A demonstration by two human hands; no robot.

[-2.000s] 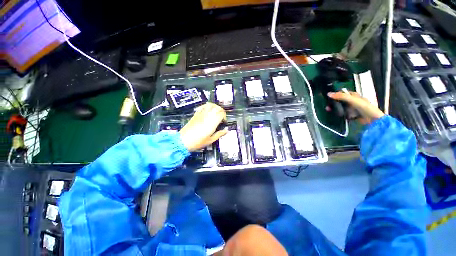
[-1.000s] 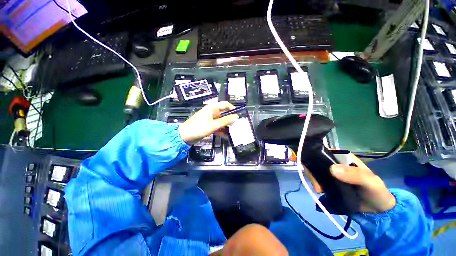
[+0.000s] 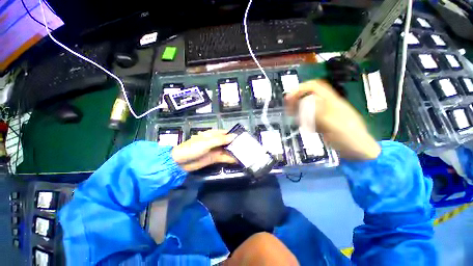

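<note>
My left hand (image 3: 205, 150) holds a black electronic unit with a white face (image 3: 250, 151), tilted above the front row of the clear blister tray (image 3: 334, 158). My right hand (image 3: 332, 114) is blurred over the tray's right side. The white test cable (image 3: 252, 49) hangs from the top and loops up to its fingers, which close around its end; the blur hides the tip. Other units (image 3: 228, 94) lie in the tray pockets. A cabled test piece (image 3: 186, 98) with white print rests over the tray's back left.
Keyboards (image 3: 254, 41) and a green note (image 3: 169, 53) lie behind the tray. A pale-banded scanner (image 3: 119, 111) lies left, a dark rounded object (image 3: 342, 70) and white bar (image 3: 374, 92) right. Stacked trays (image 3: 441, 111) stand far right, more units (image 3: 43, 226) lower left.
The scanner has left my right hand, which has moved up and left over the tray with the cable. My left hand has turned the unit and moved it slightly nearer me.
</note>
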